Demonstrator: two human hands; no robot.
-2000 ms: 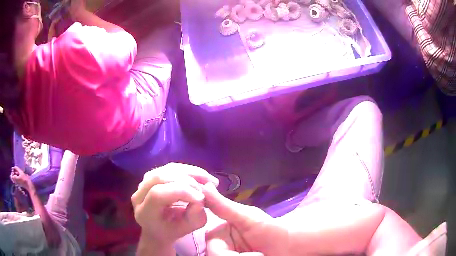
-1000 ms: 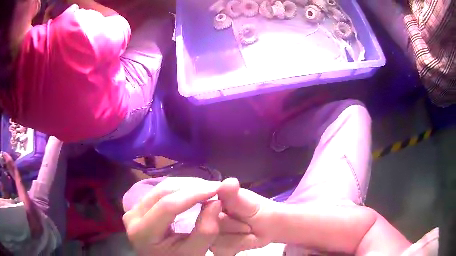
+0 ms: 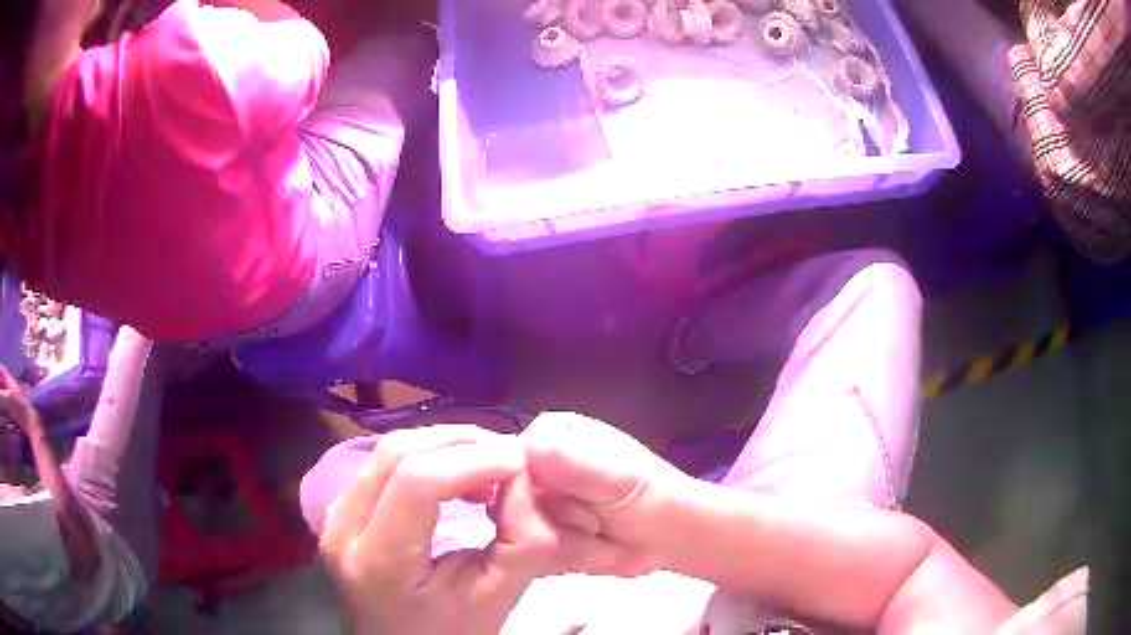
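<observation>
My left hand (image 3: 428, 527) is at the bottom centre, over my lap, with its fingers curled. My right hand (image 3: 608, 484) comes from the lower right, and its fingertips meet those of my left hand. The hands are overexposed, and I cannot tell whether a small item is between the fingertips. A blue tote (image 3: 713, 199) stands in front of me. Pale ruffled rings (image 3: 620, 81) lie loose in its far part, on and beside a whitish liner sheet (image 3: 707, 137).
A person in a pink top (image 3: 161, 186) sits at the left on a blue stool (image 3: 354, 335). A red stool (image 3: 217, 509) is at the lower left. Another blue tote with small parts (image 3: 44, 335) is at the far left. A plaid sleeve (image 3: 1073, 137) shows at the upper right.
The right thumb and fingers have moved slightly up and left against the left fingertips. More white cloth shows below the right hand. Over two seconds the view has shifted a little.
</observation>
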